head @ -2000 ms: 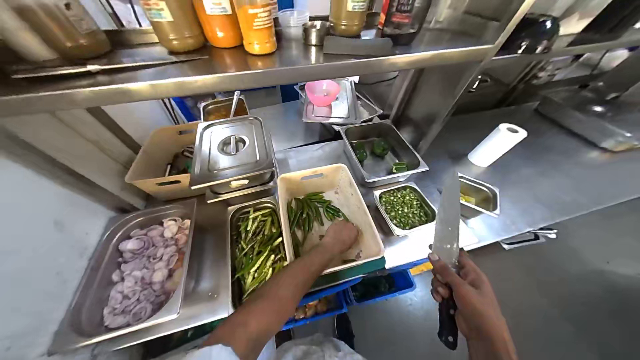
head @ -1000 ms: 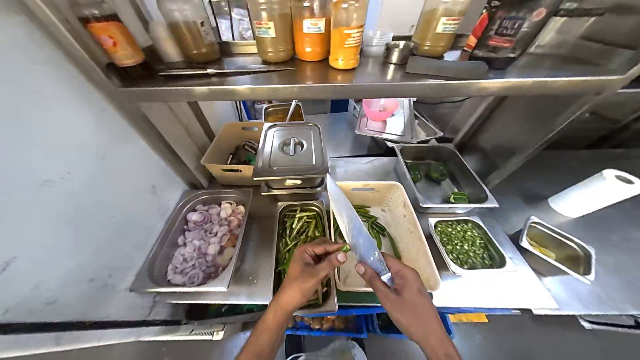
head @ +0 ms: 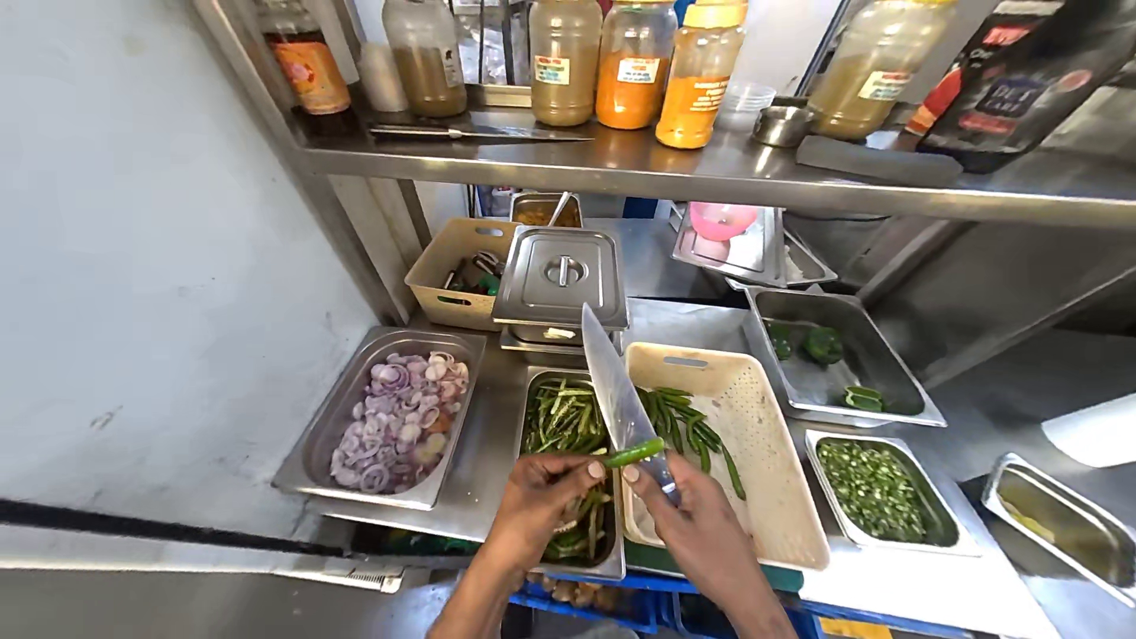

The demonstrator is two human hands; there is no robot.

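Note:
My left hand (head: 546, 497) pinches one end of a green chilli (head: 635, 453) over the steel pan of slit green chillies (head: 561, 415). In my right hand (head: 697, 515) is a large kitchen knife (head: 614, 386), its blade pointing up and away and lying against the chilli; the handle is mostly hidden by the fingers. Whole green chillies (head: 688, 423) lie in the cream plastic basket (head: 781, 479) just beyond and right of my hands. To the right sits a small steel pan of chopped green vegetable (head: 871, 490).
Sliced onions (head: 401, 422) fill a steel pan at the left. Behind stand a lidded steel container (head: 564, 271) and a beige basket (head: 444, 306). A deep pan with green peppers (head: 823, 344) is at the right. A steel shelf (head: 621, 173) with jars and a knife crosses above.
My left hand was down in the cream basket and now holds a chilli over the slit chillies. The knife has come from the far right to meet it. The view has shifted.

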